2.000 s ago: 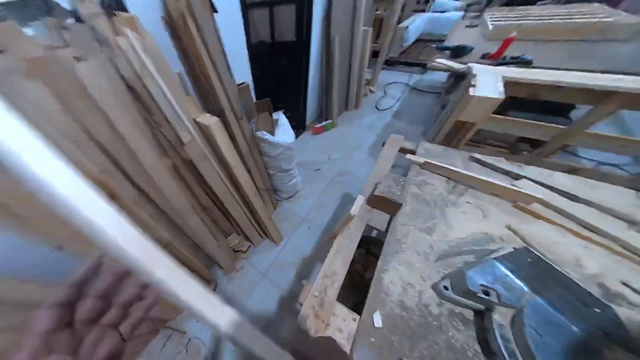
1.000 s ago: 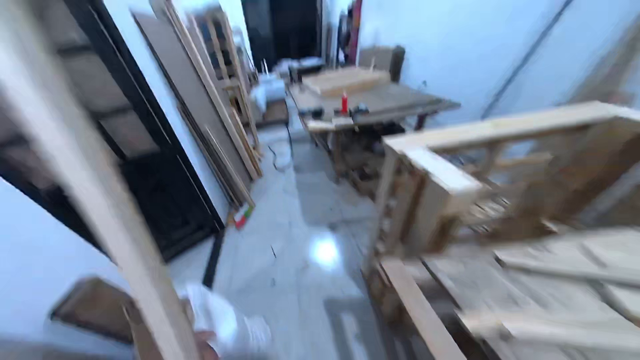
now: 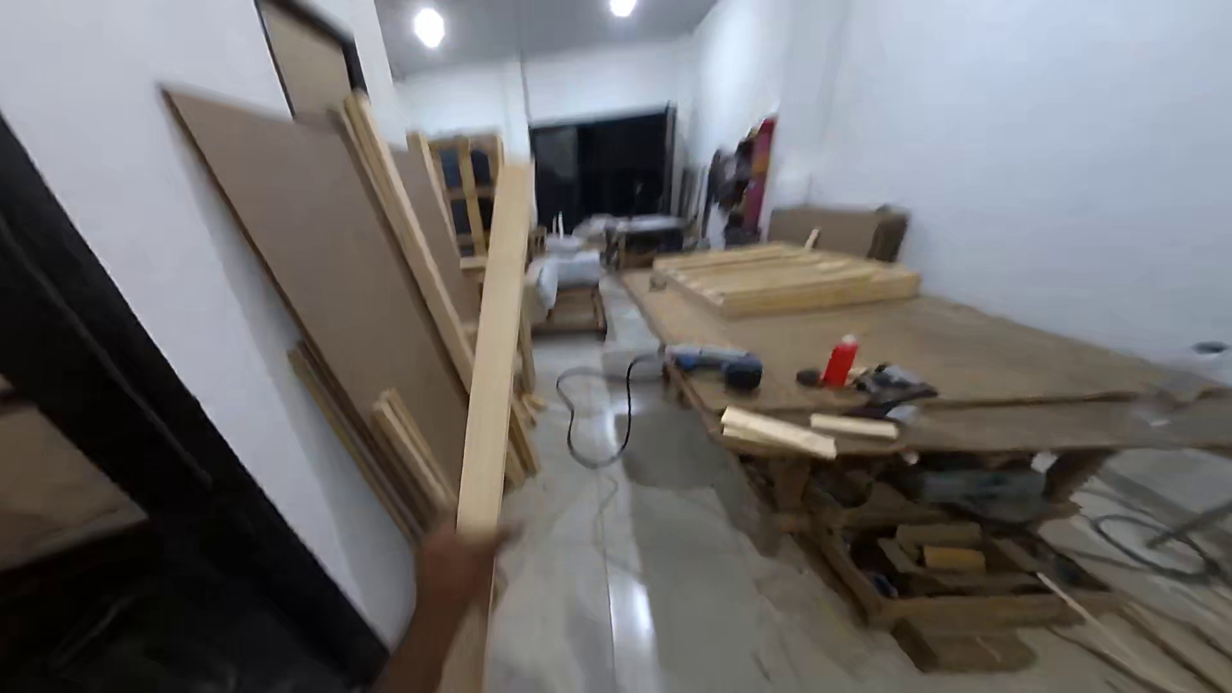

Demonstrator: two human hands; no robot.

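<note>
My left hand [image 3: 456, 568], somewhat blurred, is closed around a long pale wooden board [image 3: 497, 356] at the lower middle of the view. The board stands steeply, its upper end leaning slightly right, and its lower part runs down out of the frame below my hand. My right hand is not visible. To the right is a wooden workbench [image 3: 1001, 361] with a blue power tool [image 3: 714, 364], a red bottle [image 3: 839, 362], short wood offcuts [image 3: 778, 431] and a slatted wooden frame [image 3: 789, 279] on it.
Brown sheet panels [image 3: 318, 260] and wooden strips [image 3: 414, 241] lean on the left wall beside a dark door frame [image 3: 173, 452]. A black cable [image 3: 572, 423] curls over the tiled floor [image 3: 674, 587]. Under the bench sits a wooden box [image 3: 962, 608] holding wood blocks.
The view has swung and moved forward from the dusty bench and stacked boards towards the far workbench. The board is now more upright, and the hand holding it shows more fully.
</note>
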